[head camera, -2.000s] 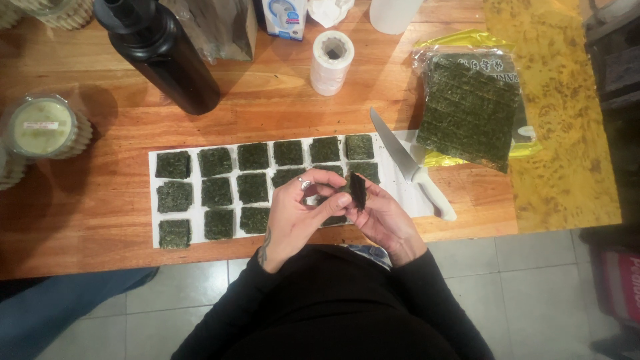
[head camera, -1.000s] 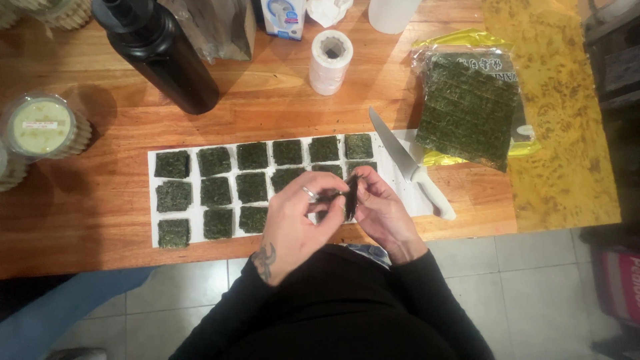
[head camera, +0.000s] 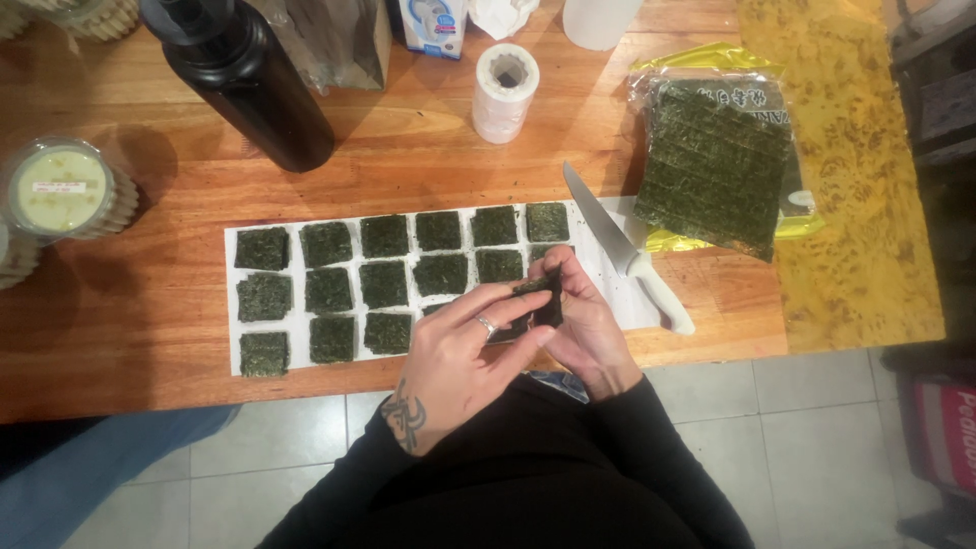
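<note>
My left hand (head camera: 465, 351), with a ring on one finger, and my right hand (head camera: 587, 328) meet over the right part of a white paper strip (head camera: 296, 299). Between them they grip dark nori pieces (head camera: 550, 301), held on edge; how many is unclear. Rows of cut nori squares (head camera: 384, 235) lie on the strip, and my hands hide some of them. A knife with a white handle (head camera: 662, 293) rests across the strip's right part, blade pointing up and left. Larger nori sheets (head camera: 709, 168) lie on an opened yellow and clear package (head camera: 801, 227) to the right.
Behind the strip stand a black pump bottle (head camera: 259, 91), a white roll (head camera: 504, 95), a small box (head camera: 435, 27) and a white container (head camera: 600, 19). Lidded cups (head camera: 65, 191) are at the left. The wooden table's front edge (head camera: 137, 400) runs just before my body; a person's leg in jeans (head camera: 114, 465) shows lower left.
My left hand's fingers have shifted and now reach across the nori pieces, which my right hand still holds. The squares on the strip and the knife have not plainly moved.
</note>
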